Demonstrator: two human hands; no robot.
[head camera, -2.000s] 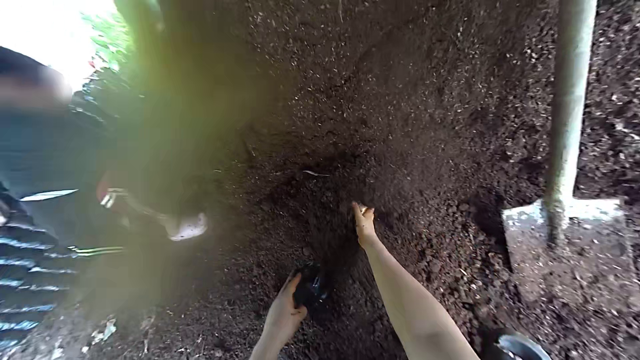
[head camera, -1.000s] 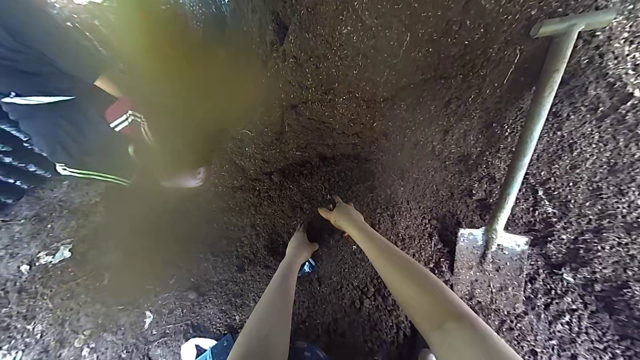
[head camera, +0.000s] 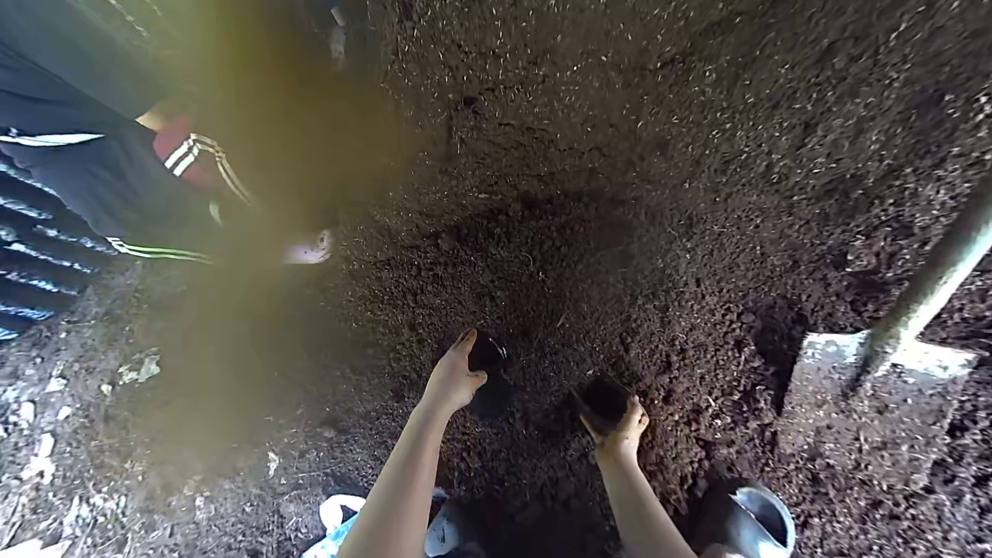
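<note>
Dark loose soil (head camera: 542, 279) lies under and around both hands. My left hand (head camera: 456, 378), left of centre, grips the side of a small black plastic bag or pot (head camera: 490, 391) with dark soil at its mouth. To the right and a little lower, my right hand (head camera: 620, 434) is cupped around a dark mass (head camera: 606, 399); whether this is bare soil or a soil-filled container, I cannot tell. The two hands are apart, close over the soil.
A spade (head camera: 868, 411) with a pale handle rests blade-down in the soil at right. Near the bottom edge are a grey rounded, open-ended object (head camera: 763, 515) and a blue-and-white item (head camera: 337, 523). Another person in dark clothes (head camera: 116, 170) is at upper left, partly behind a blurred yellowish smear.
My hands were close together a second ago and are now apart, the right one lower. The dark mass now shows in my right hand. The view has shifted, cutting off the spade's grip.
</note>
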